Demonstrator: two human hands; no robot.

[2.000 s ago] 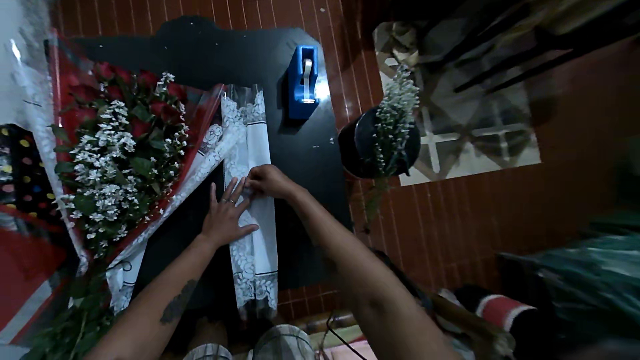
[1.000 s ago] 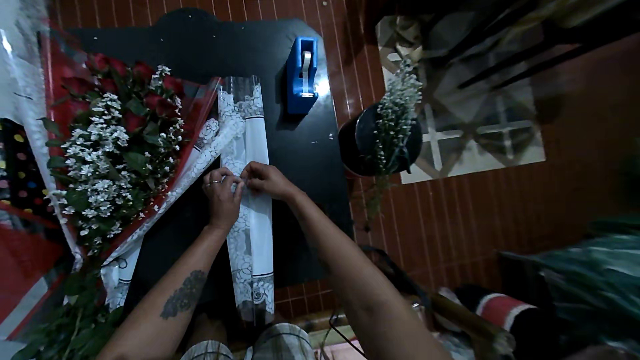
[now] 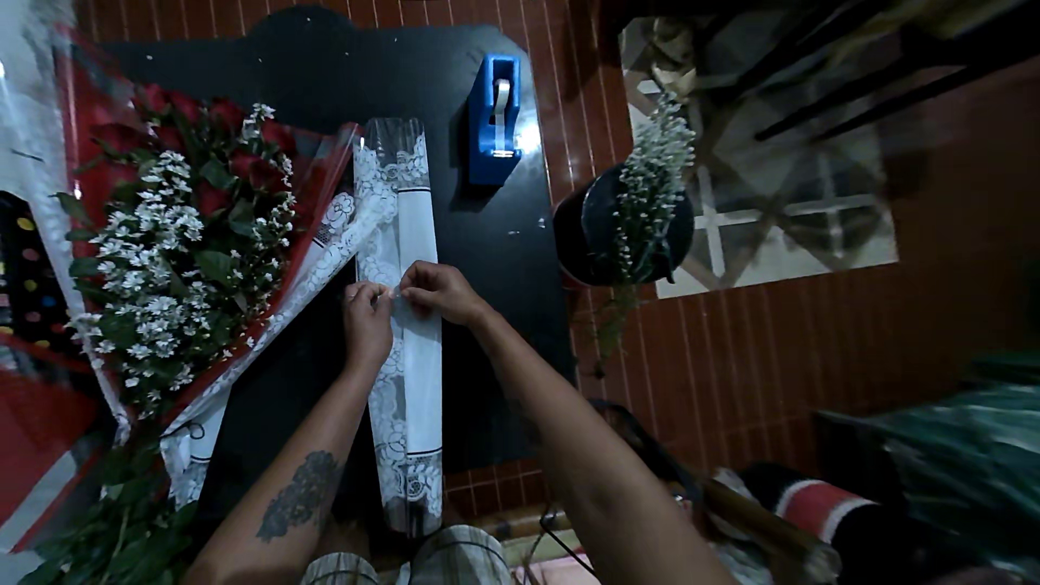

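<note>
A long folded sleeve of white lace-patterned floral wrap [image 3: 422, 366] lies lengthwise on the black table. Over its middle, my left hand [image 3: 370, 313] and my right hand [image 3: 439, 292] meet with fingertips pinched together. Something small and pale, perhaps clear tape, shows between them; it is too small to be sure. To the left lies a bouquet of red roses and small white flowers [image 3: 162, 244] in red and lace-patterned wrap. A blue tape dispenser [image 3: 494, 122] stands beyond my right hand, near the table's far right corner.
The black table [image 3: 504, 349] ends just right of my right forearm. Beyond that edge, a black bucket [image 3: 589, 231] with white filler flowers [image 3: 654, 179] stands near a patterned mat [image 3: 845, 236]. Green plastic [image 3: 967, 455] lies at lower right. Leafy stems [image 3: 106, 520] extend at lower left.
My left hand lay spread on the lace wrap two seconds ago; its fingers have since drawn in to a pinch against my right fingertips. The bouquet and dispenser have stayed put.
</note>
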